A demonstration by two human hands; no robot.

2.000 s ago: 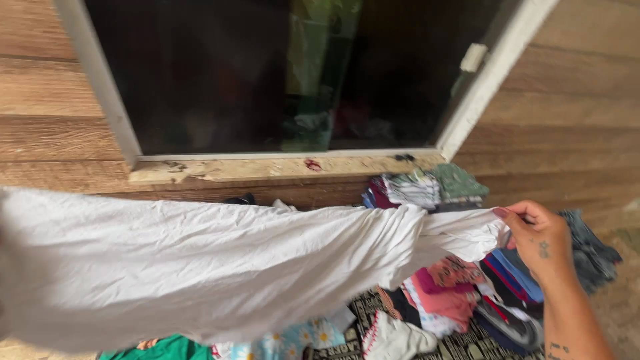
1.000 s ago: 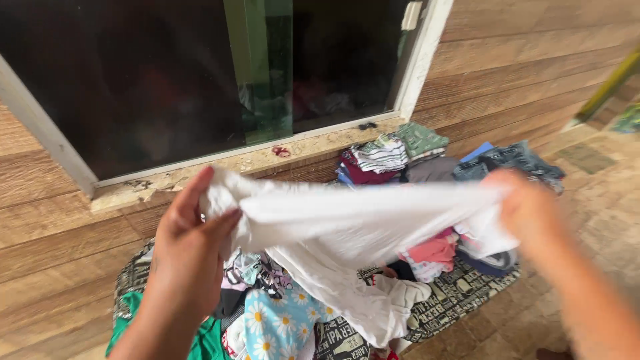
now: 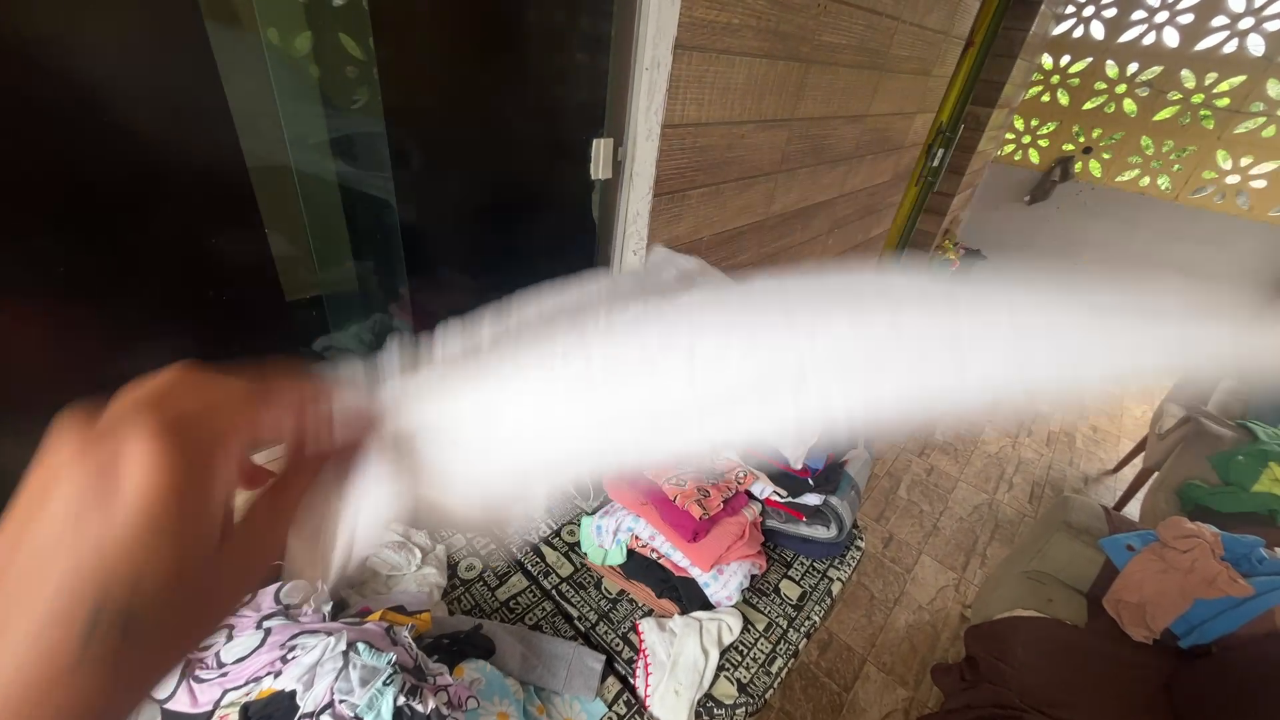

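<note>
A white cloth garment (image 3: 720,370) is stretched across the middle of the view, blurred by motion, above piles of clothes. My left hand (image 3: 190,470) grips its left end, fingers closed on the fabric. The cloth runs out past the right edge, where my right hand is out of view. Below it, a stack of folded clothes (image 3: 690,520) in pink and coral lies on a black printed cover (image 3: 540,590). A loose heap of clothes (image 3: 310,650) lies beneath my left hand. A white piece with red edging (image 3: 685,655) lies near the front.
A dark glass window (image 3: 490,150) in a white frame (image 3: 645,130) stands behind, beside a wood-look wall (image 3: 800,130). To the right are stone-look floor tiles (image 3: 910,510), a brown-covered seat (image 3: 1080,670) and blue and tan clothes (image 3: 1180,580). A pierced flower-pattern wall (image 3: 1150,110) is beyond.
The white garment, partly bunched between both hands a second ago, is now stretched out toward the right. My right hand has gone out of view. The view has swung right.
</note>
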